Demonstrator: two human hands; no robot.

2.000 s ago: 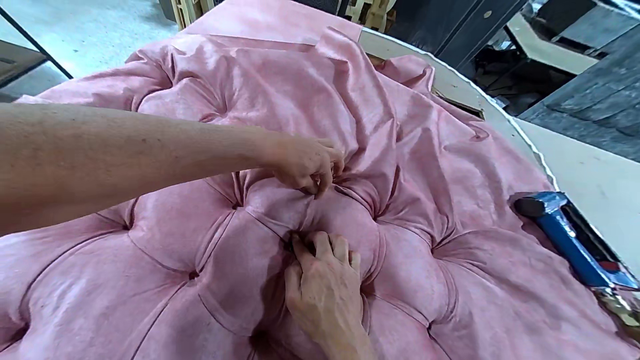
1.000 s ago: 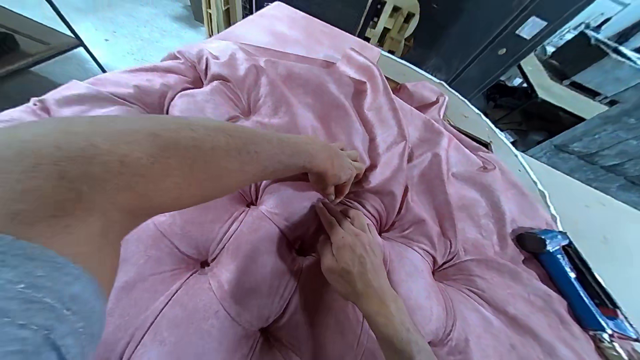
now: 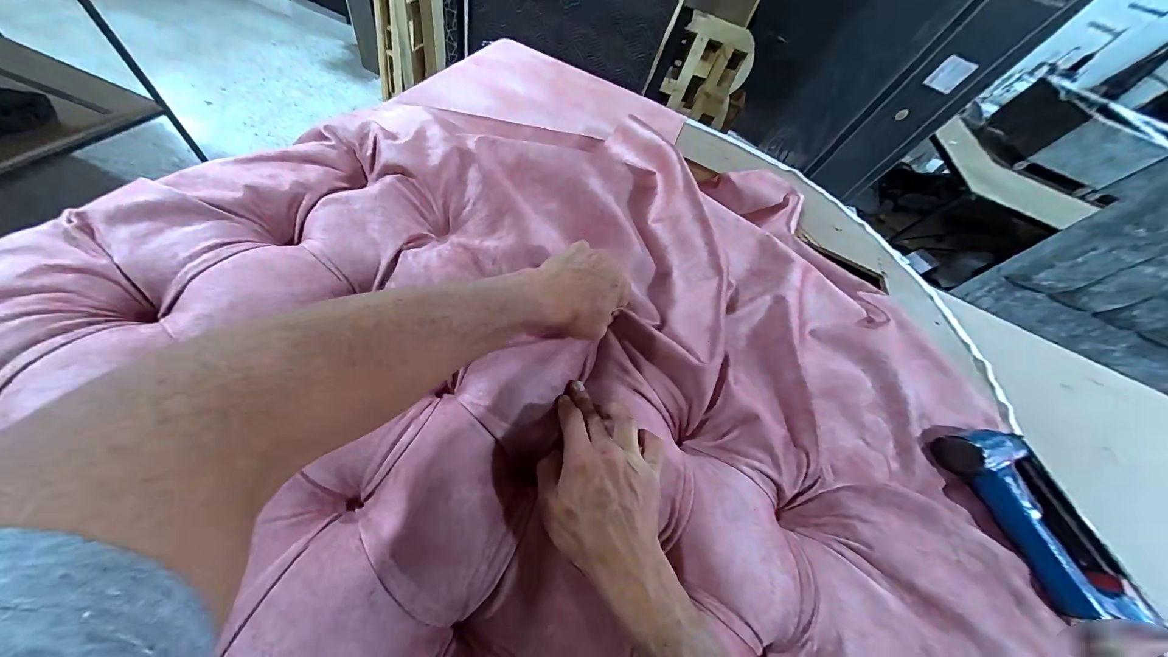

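Note:
Pink upholstery fabric (image 3: 566, 196) covers a padded, deep-buttoned panel, with diamond tufts on the left and near side and loose folds toward the far right. My left hand (image 3: 584, 287) reaches across from the left and pinches a raised fold, its fingertips mostly hidden. Just below it, my right hand (image 3: 607, 493) lies on the fabric, fingertips pressed against the same fold and thumb side beside a dark tuft hollow (image 3: 525, 470). A blue staple gun (image 3: 1036, 534) with a black end rests on the fabric at the right.
A pale board edge (image 3: 1077, 438) with a white cord-like trim (image 3: 972, 342) curves along the right. Beyond stand dark panels (image 3: 821, 73), a wooden frame piece (image 3: 712, 64) and grey quilted upholstery (image 3: 1095, 255). A metal-framed table (image 3: 82, 128) is at the upper left.
My left hand has drawn back from the fold's base, pulling the fabric up into a tauter ridge. My right hand stays pressed beside it. The view has shifted somewhat.

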